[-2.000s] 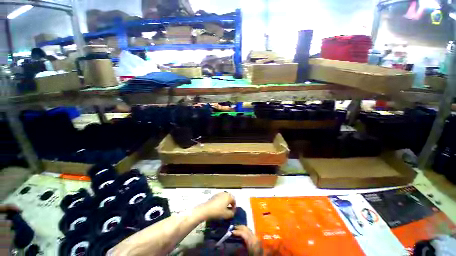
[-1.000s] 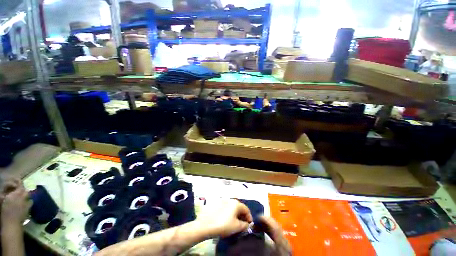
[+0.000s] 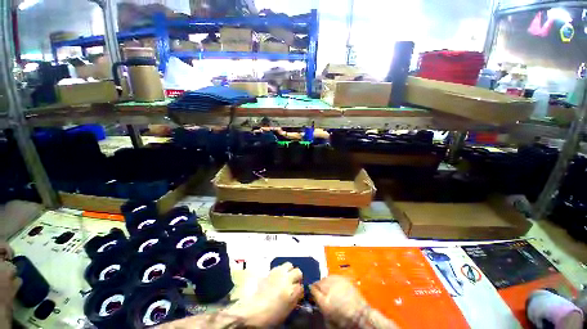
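Note:
My left hand (image 3: 280,290) and my right hand (image 3: 338,297) are close together at the bottom centre, fingers curled in. Both hold a small dark speaker housing (image 3: 307,299) between them; it is mostly hidden by the fingers and blurred. A dark flat pad (image 3: 296,266) lies on the bench just beyond the hands. A cluster of dark speaker housings (image 3: 151,273) with white rings stands upright to the left of my hands.
Two stacked cardboard trays (image 3: 289,222) stand beyond my hands, another tray (image 3: 457,222) at right. An orange carton sheet (image 3: 392,283) covers the bench at right. A neighbour's gloved hand (image 3: 553,310) is at lower right; another person's hand (image 3: 8,283) holds a dark housing at far left.
The view has swung back right. My hands are side by side over the housing, the right now more visible. A neighbour's gloved hand reaches further in at lower right.

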